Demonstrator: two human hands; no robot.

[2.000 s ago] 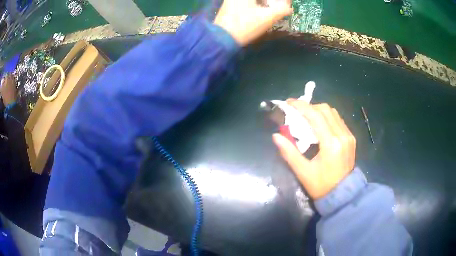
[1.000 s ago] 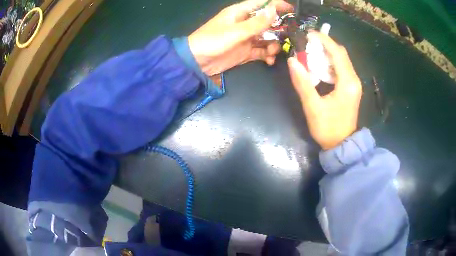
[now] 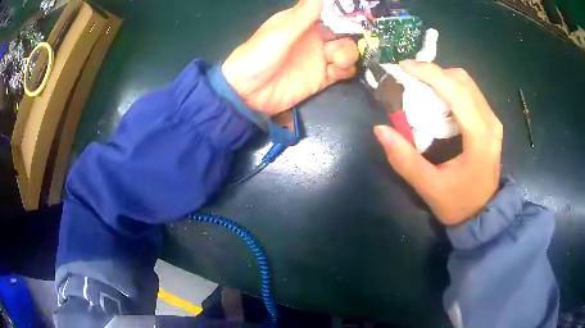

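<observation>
My left hand (image 3: 288,61) holds a wired assembly near the top edge. The assembly shows a green circuit board (image 3: 396,40), a yellow part (image 3: 368,46) and a white block (image 3: 343,19) with thin wires, partly cut off by the frame. My right hand (image 3: 458,144) grips side cutters (image 3: 423,106) with white-wrapped handles and red at the grip. The dark jaws are just below the board's left end, by the yellow part. Whether they touch a lead cannot be told.
A coiled blue cord (image 3: 253,246) runs from my left wrist strap (image 3: 282,131) across the dark green bench. A thin pointed tool (image 3: 526,118) lies at right. A cardboard tray (image 3: 54,115) stands at left, with a pale yellow ring (image 3: 38,69).
My left hand came back from the line surface with the assembly, and its green board now faces up. The cutters moved up toward it, then slightly down and right.
</observation>
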